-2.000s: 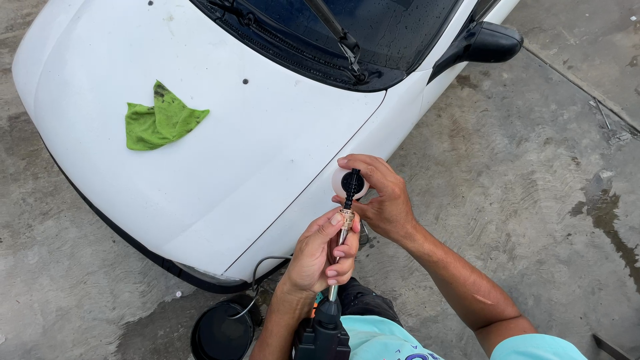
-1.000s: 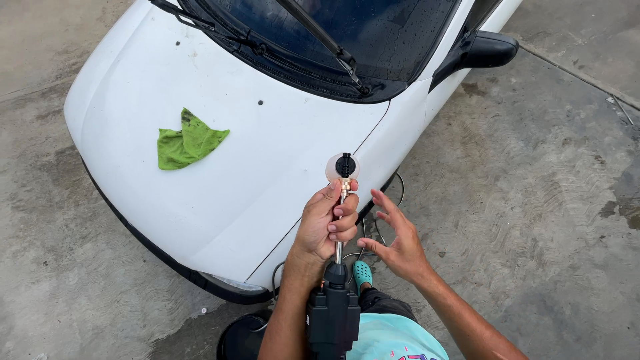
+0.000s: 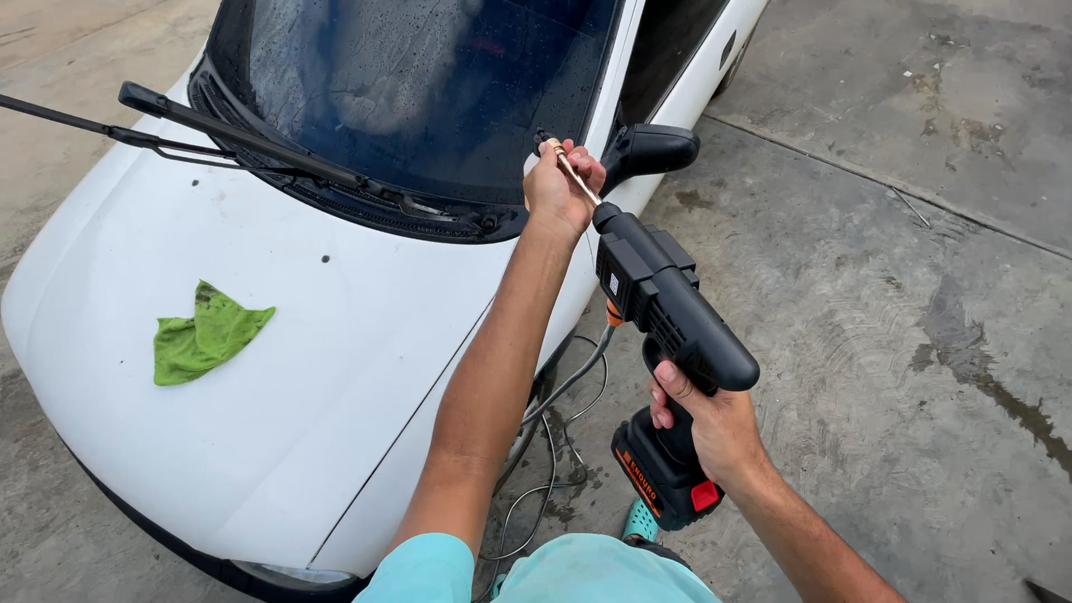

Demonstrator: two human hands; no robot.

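Note:
A black cordless pressure washer gun (image 3: pixel 670 293) with a battery pack (image 3: pixel 657 473) at its base points toward the car's windshield. My left hand (image 3: pixel 563 186) is closed around the front of its metal lance, near the brass fitting and black nozzle end. A pale round piece shows partly behind those fingers; the rest of it is hidden. Around the black pistol grip is my right hand (image 3: pixel 712 419); the trigger finger is mostly hidden. A grey hose (image 3: pixel 578 377) runs from an orange connector under the gun. On the white hood (image 3: pixel 352 335) lies a crumpled green cloth (image 3: pixel 209 331) with dark stains.
Raised wiper arms (image 3: pixel 243 142) stand out from the wet windshield (image 3: pixel 402 100). The black side mirror (image 3: pixel 662 151) juts out beyond the lance. Thin hose loops lie on the concrete ground (image 3: pixel 837 335) beside the front wheel, near a turquoise clog (image 3: pixel 641 521).
My right hand has gone from beside the nozzle end to the pistol grip. The gun has swung from upright in view to a slant, its body now right of my left arm. The view has shifted.

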